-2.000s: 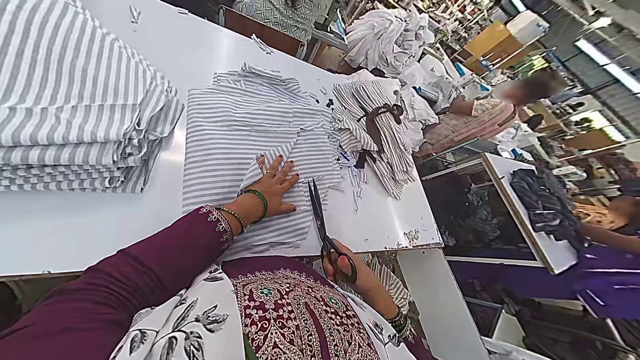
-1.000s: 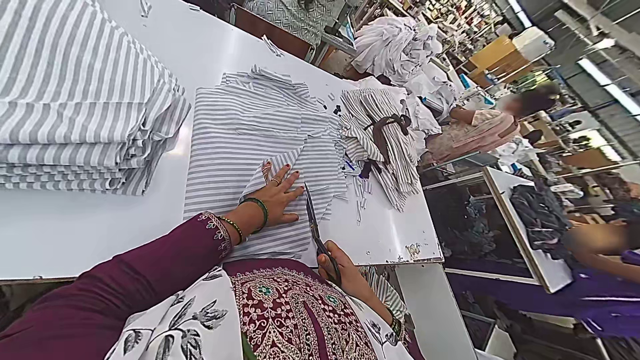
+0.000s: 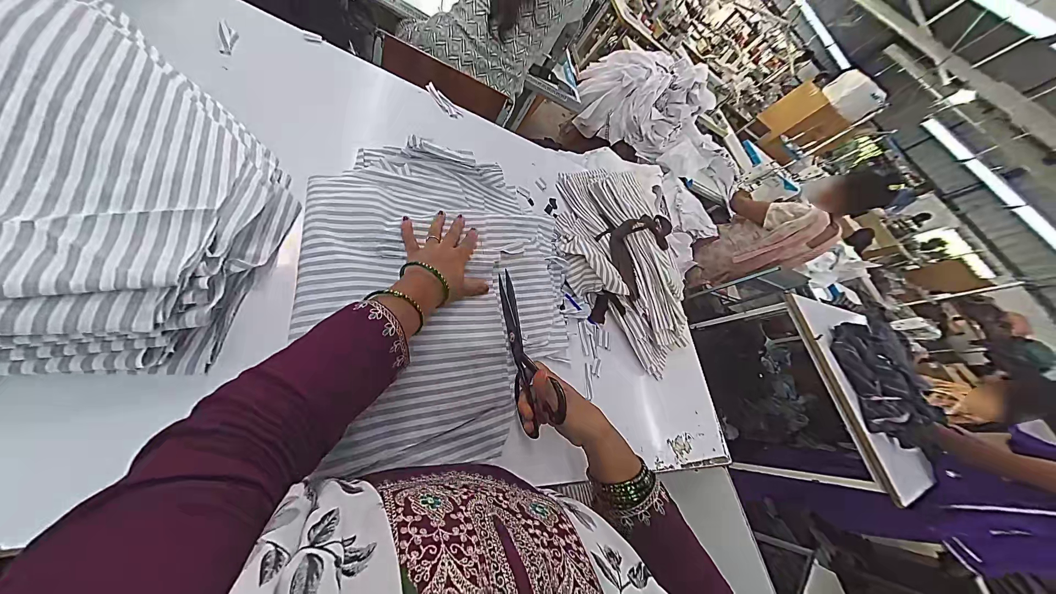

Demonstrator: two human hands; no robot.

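Observation:
Grey-and-white striped fabric pieces lie stacked in front of me on the white table. My left hand presses flat on them, fingers spread, holding nothing. My right hand grips the handles of dark metal scissors, whose blades point away from me over the striped fabric, close to the left hand. The blades look nearly closed. Just right of the fabric rests a bundle of striped pieces, tied with a dark strip. Small cut scraps are scattered between bundle and stack.
A tall pile of striped fabric occupies the left of the white table. White cloth is heaped beyond the far edge. One person works at the right; another is at the top. Dark cloth lies on a board.
My left hand has moved farther up the striped fabric, away from me, with its fingers spread wider. The scissors remain in my right hand.

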